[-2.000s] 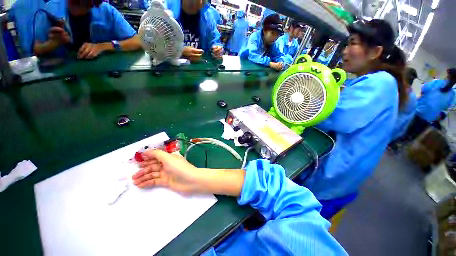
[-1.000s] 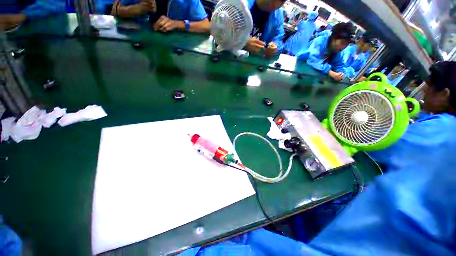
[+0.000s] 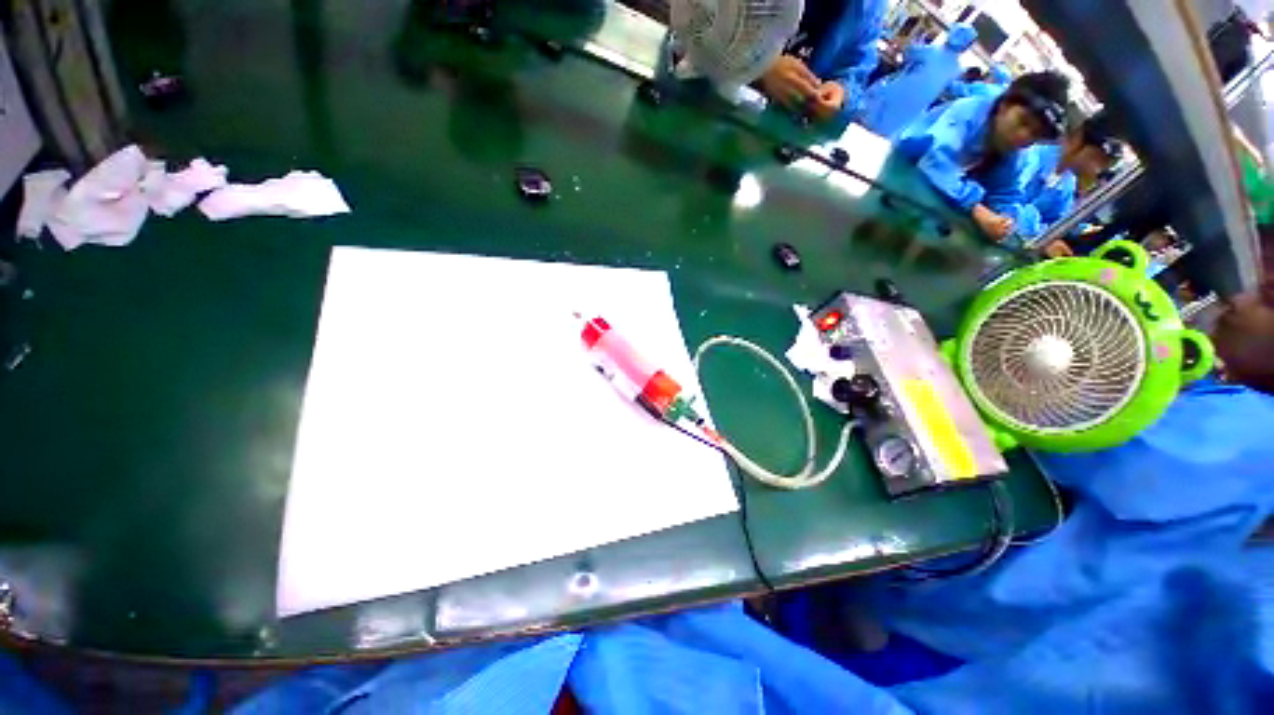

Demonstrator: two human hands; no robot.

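Note:
The dispensing syringe [image 3: 632,369], a clear-pink barrel with a red front end, lies on the white paper sheet [image 3: 461,419] near its right edge. Its narrow tip points up and left. The green adapter [image 3: 683,412] at its rear joins the pale air hose [image 3: 808,444], which loops right to the grey dispenser controller [image 3: 915,398]. The controller shows a lit red switch, black knobs, a round gauge and a yellow label. Neither of my hands is in view; only blue smock cloth shows at the bottom edge.
Black housings [image 3: 532,183] are scattered on the dark green bench [image 3: 154,461]. Crumpled white tissue [image 3: 105,198] lies at upper left, more beside the controller. A green frog-shaped fan [image 3: 1055,349] stands at right, a white fan [image 3: 736,31] opposite. People in blue smocks sit across and at right.
My hand, over the syringe two seconds ago, has left the picture. The syringe now lies on the paper. The view has shifted, bringing the bench's front edge and left tissues into view.

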